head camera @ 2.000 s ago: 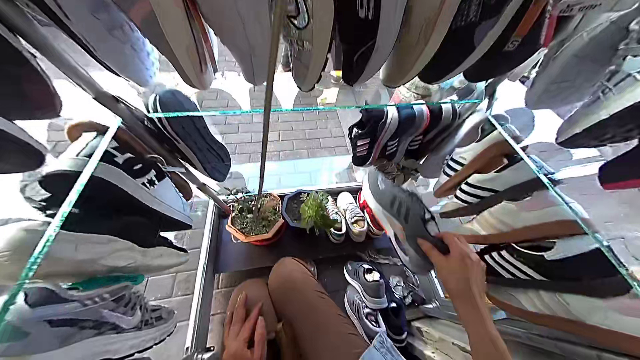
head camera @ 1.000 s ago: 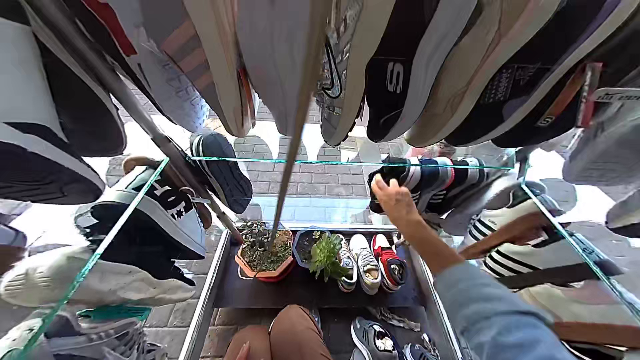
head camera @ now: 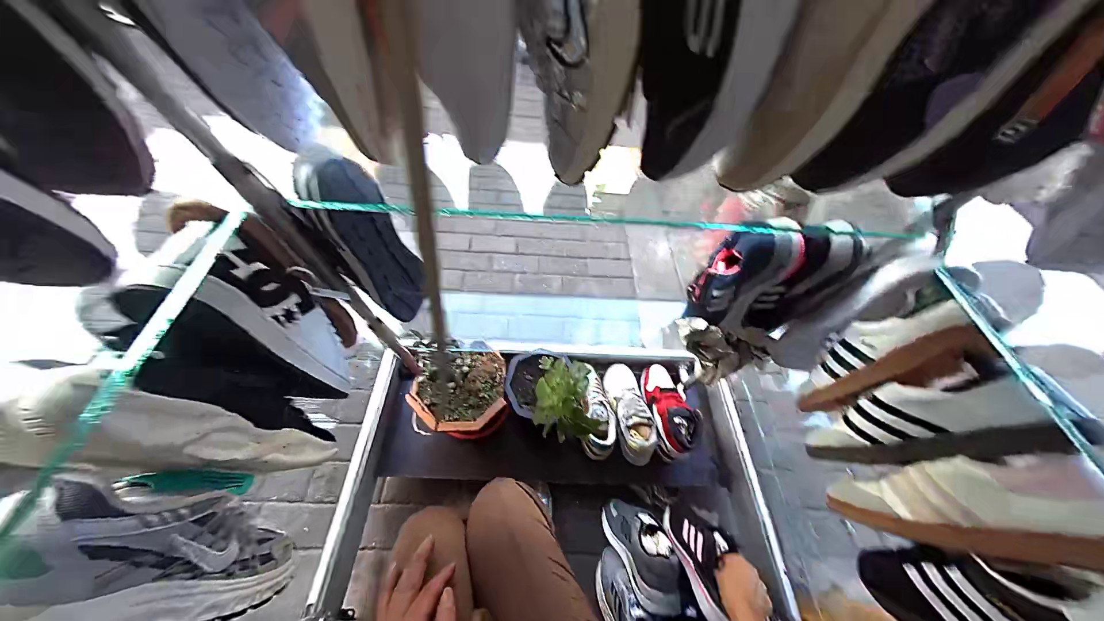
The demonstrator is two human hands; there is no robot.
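Note:
At the lower right, my right hand (head camera: 743,586) is at the heel of a black sneaker with pink stripes (head camera: 695,552); the fingers are partly hidden, so the hold is unclear. Directly left of it stands a grey sneaker (head camera: 640,552), with another grey sneaker (head camera: 614,586) beside it. My left hand (head camera: 420,586) rests on my left thigh, fingers apart, holding nothing. Beyond my knees, white sneakers (head camera: 632,414) and a red and white sneaker (head camera: 670,410) stand on a dark shelf board (head camera: 500,461).
An orange planter (head camera: 461,424) and a dark pot (head camera: 520,388) with a green plant stand on the board. Glass shelves carry shoes left, right and overhead. A pole (head camera: 423,198) crosses the view; a navy sneaker (head camera: 733,267) sits back right.
My right hand has come down from the back right shelf to the shoes at the lower right. A black shoe with pink stripes now lies beside the grey ones there.

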